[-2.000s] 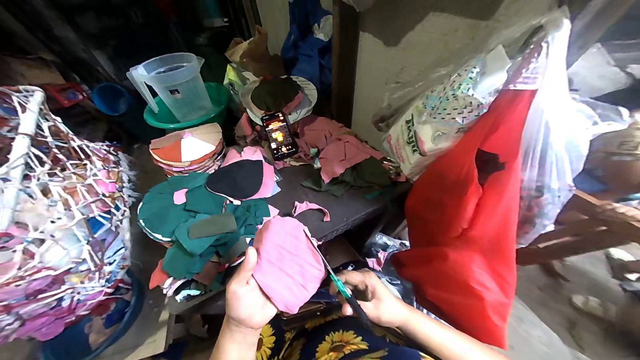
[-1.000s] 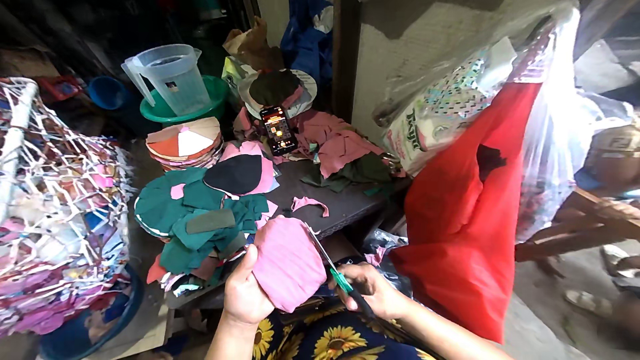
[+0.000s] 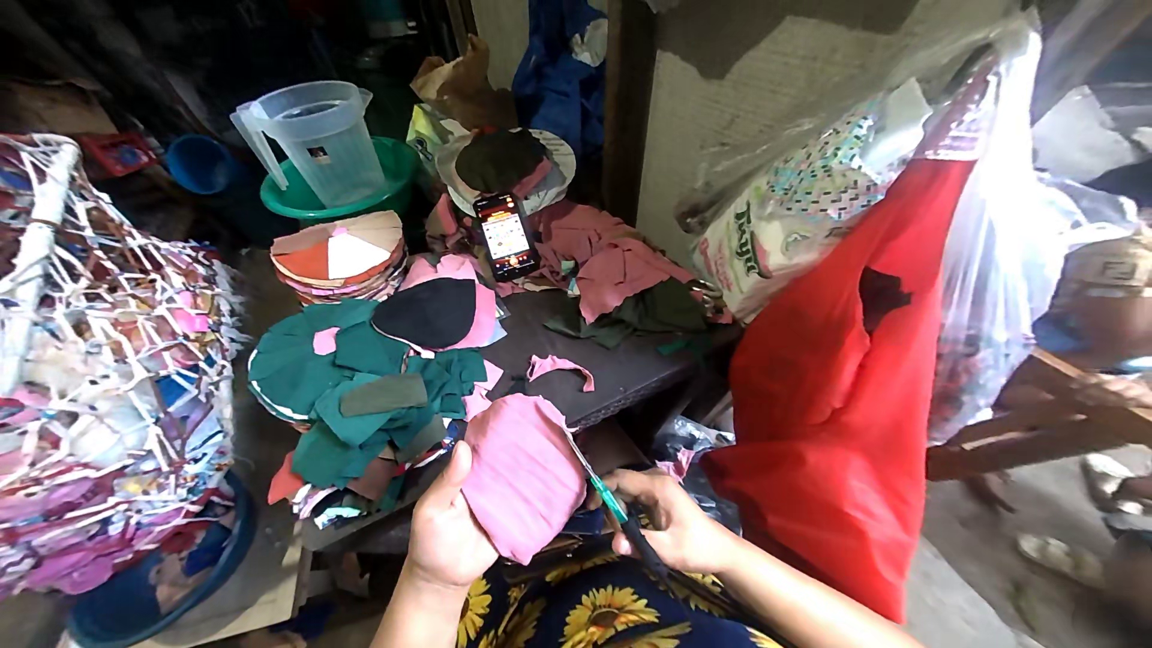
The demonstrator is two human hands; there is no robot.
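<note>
My left hand (image 3: 450, 526) grips a rounded piece of pink cloth (image 3: 524, 477) by its left edge, thumb on top. My right hand (image 3: 670, 526) is closed around the dark and green handles of scissors (image 3: 612, 499), whose blades lie along the cloth's right edge. Beyond the cloth, a curved pink scrap (image 3: 562, 367) rests on the dark tabletop (image 3: 621, 369). Green cloth pieces (image 3: 360, 405) are heaped to the left, beside a black rounded piece (image 3: 425, 312) on pink cloth. A stack of rounded cloth pieces (image 3: 338, 256) sits behind them.
A lit phone (image 3: 506, 236) leans among pink scraps. Behind stands a clear plastic pitcher (image 3: 328, 144) in a green basin (image 3: 396, 180). A netted bundle of scraps (image 3: 117, 378) flanks the left side; a red bag (image 3: 837, 405) hangs close on the right. Part of a person shows at far right.
</note>
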